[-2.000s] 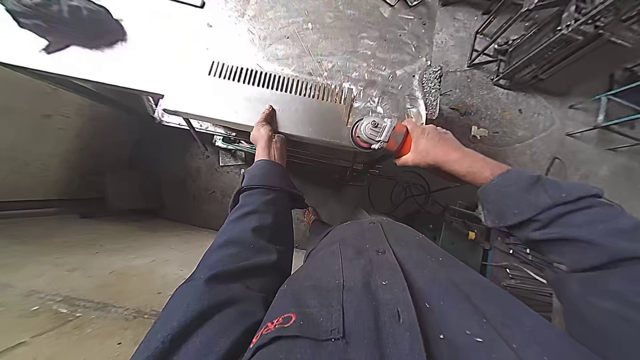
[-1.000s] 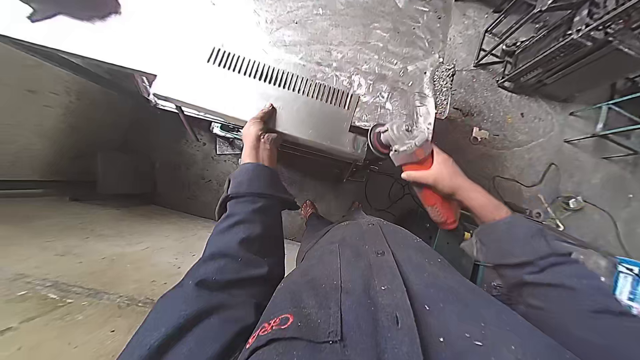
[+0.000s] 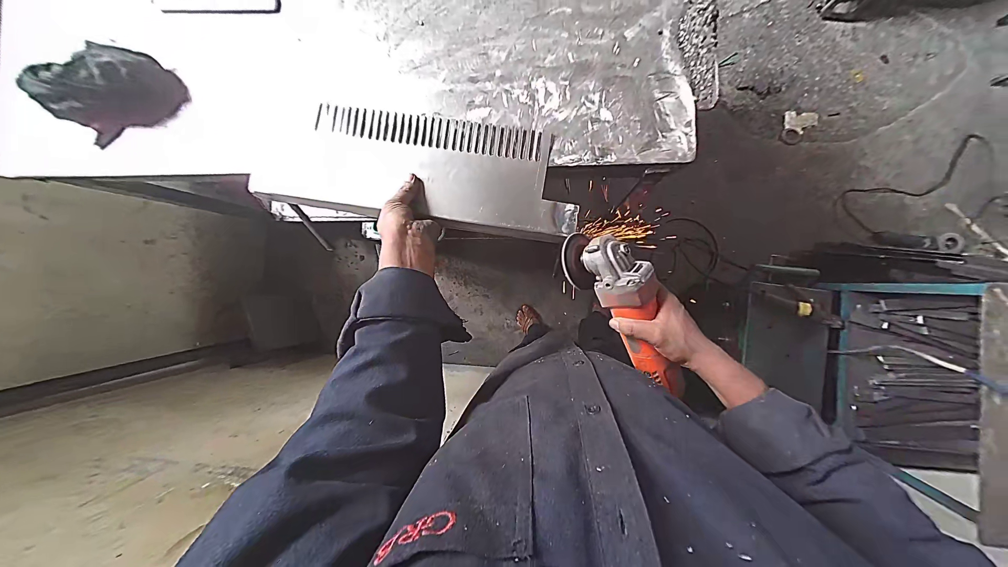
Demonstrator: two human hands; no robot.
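My left hand [image 3: 409, 224] grips the near edge of a slotted sheet-metal panel [image 3: 480, 183], its thumb on top and its fingers hidden beneath. A row of narrow slots runs along the panel, which lies over the edge of a metal-topped workbench [image 3: 630, 118]. My right hand [image 3: 665, 327] is closed around the orange body of an angle grinder [image 3: 630, 287]. The grinder's disc [image 3: 577, 260] is at the panel's near right corner, and orange sparks [image 3: 626, 228] fly beside it to the right. Whether the disc touches the corner is hard to tell.
A dark crumpled item [image 3: 106, 88] lies on the bench at the left. To my right stands a rack of metal bars [image 3: 917, 370] with a teal frame. A cable [image 3: 906, 191] and another power tool [image 3: 917, 240] are at the right. My bare foot [image 3: 528, 316] shows below the bench.
Sparks have appeared at the panel's right corner. My right hand has brought the grinder round to the panel's near right corner, closer to my body. My left hand still holds the panel.
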